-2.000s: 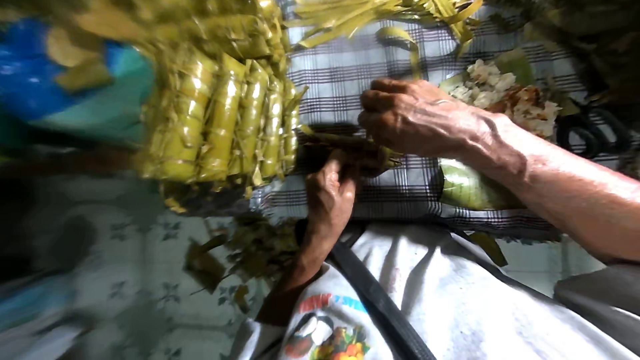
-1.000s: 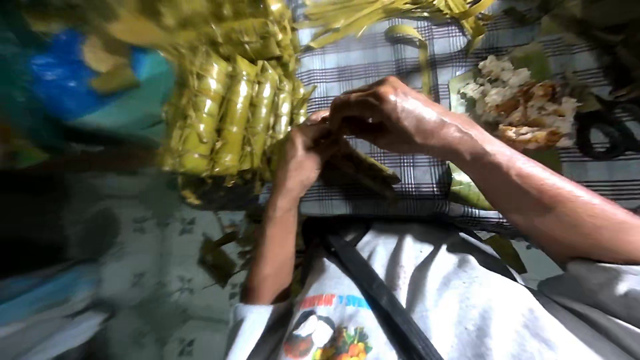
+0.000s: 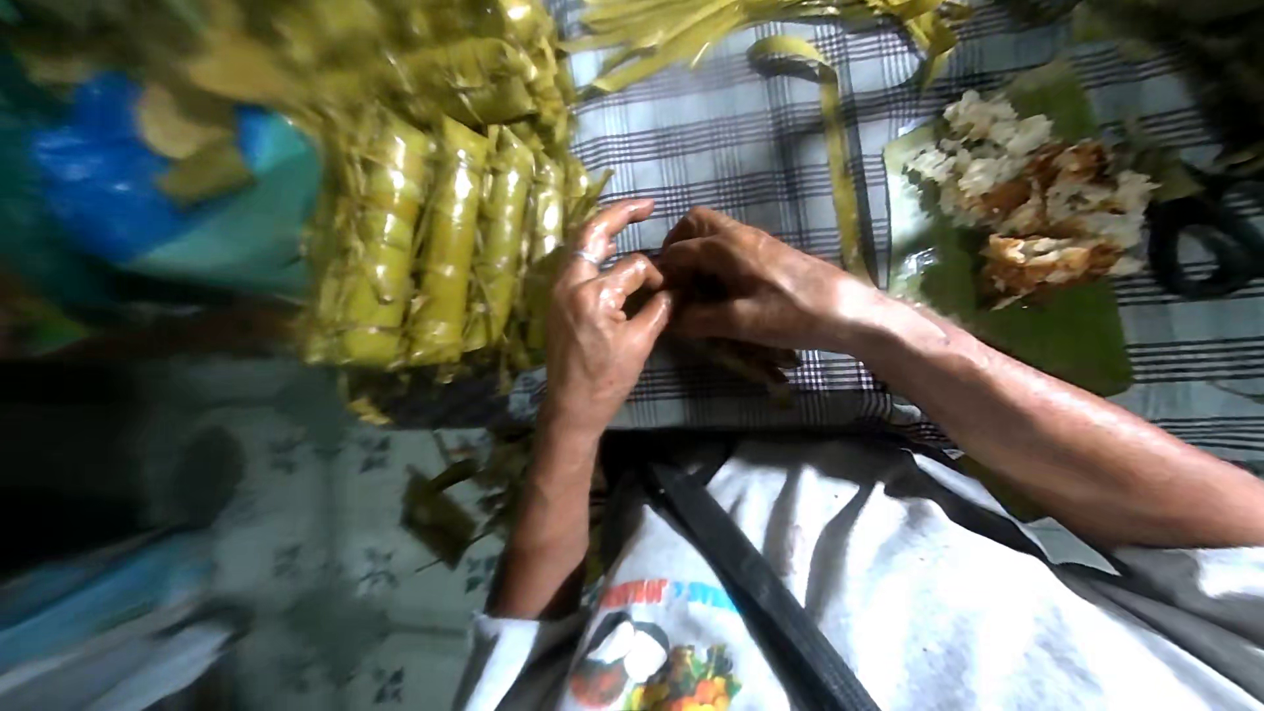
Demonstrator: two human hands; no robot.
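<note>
My left hand [image 3: 604, 316], with a ring on one finger, meets my right hand [image 3: 750, 281] over the checked cloth. The fingertips are close together; whatever they pinch is hidden. Beneath my right hand lies a dark leaf-wrapped roll [image 3: 755, 363], mostly covered. Just left of my left hand, several tied leaf-wrapped rolls [image 3: 449, 242] are lined up side by side. To the right, a banana leaf piece [image 3: 1062, 341] bears white rice-like food [image 3: 997, 138] and browned pieces [image 3: 1052, 262].
Yellow-green leaf strips [image 3: 671, 35] lie at the top, one long strip [image 3: 837, 158] trailing down the checked cloth [image 3: 691, 148]. Black-handled scissors [image 3: 1200, 247] lie at right. A blue plastic bag [image 3: 109, 168] is at left. Leaf scraps [image 3: 439, 513] are on the tiled floor.
My hands came together over the roll between the two earlier frames. Since the last one, the fingers of my left hand have spread more, and both hands remain close together.
</note>
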